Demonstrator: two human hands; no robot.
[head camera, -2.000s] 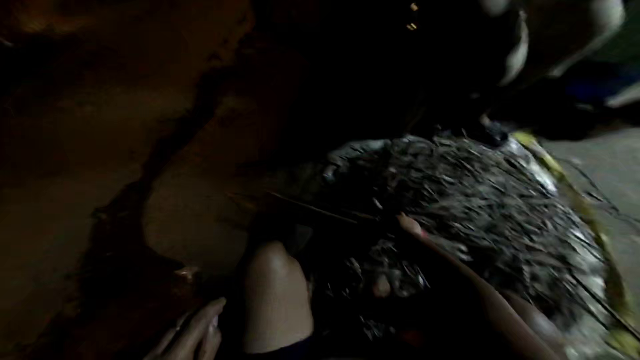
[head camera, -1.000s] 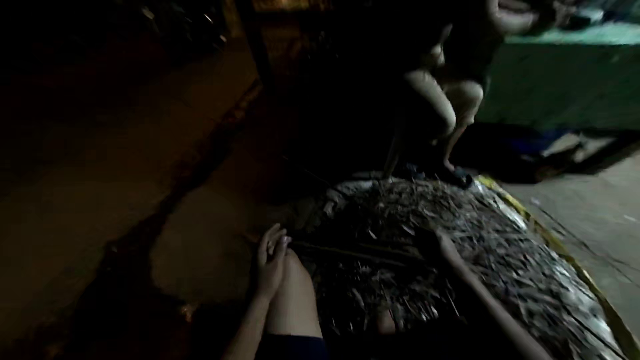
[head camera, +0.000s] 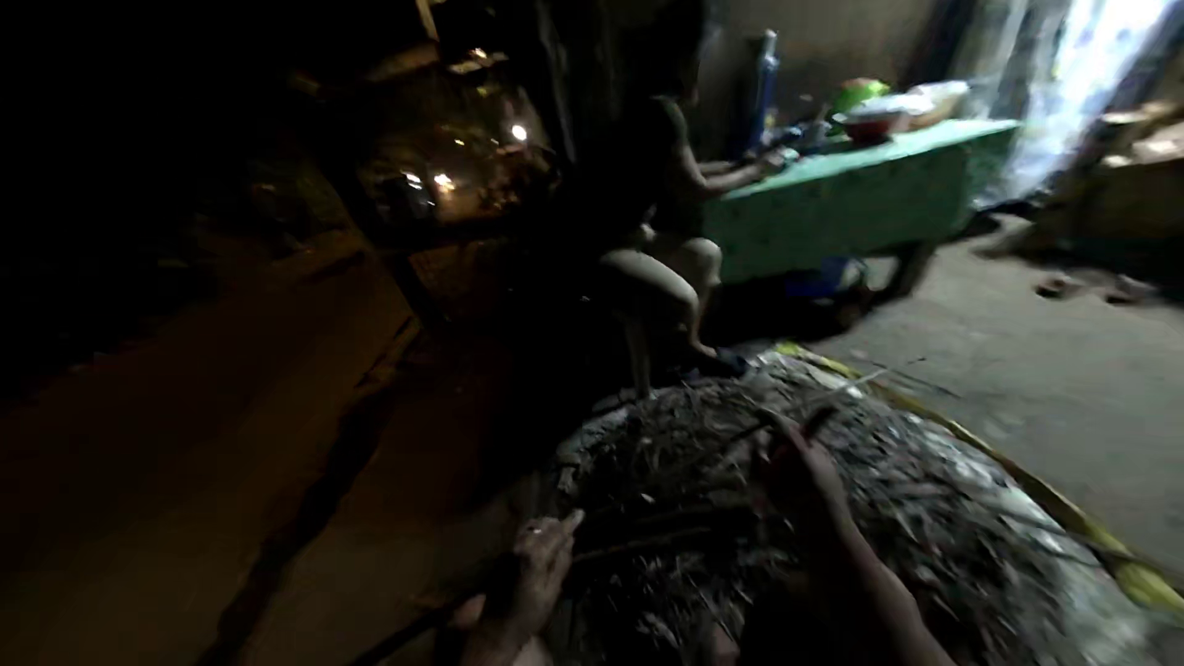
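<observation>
My left hand (head camera: 544, 560) is at the lower centre, beside my leg, with a finger pointing forward. A long dark stick (head camera: 647, 541) runs by it from the lower left onto the heap; whether the hand grips it is unclear. My right hand (head camera: 797, 467) is bent above the heap, its fingers closed around a thin strip (head camera: 874, 377) that sticks out to the upper right. A dark pointed thing (head camera: 819, 421) shows at its fingers, too dim to name. Under both hands lies a heap of thin shavings or strips (head camera: 925, 490) on a pale sheet.
A yellow edge (head camera: 1036, 490) borders the sheet. Beyond the heap a seated person (head camera: 661, 185) reaches over a table with a green cover (head camera: 832, 217), which holds a red bowl (head camera: 869, 127) and a blue bottle (head camera: 764, 88). Footwear (head camera: 1054, 287) lies on the floor.
The view has tilted up, bringing the tabletop into sight. My left hand has moved from my knee to beside the heap. The thin strip now points up and right from my right hand.
</observation>
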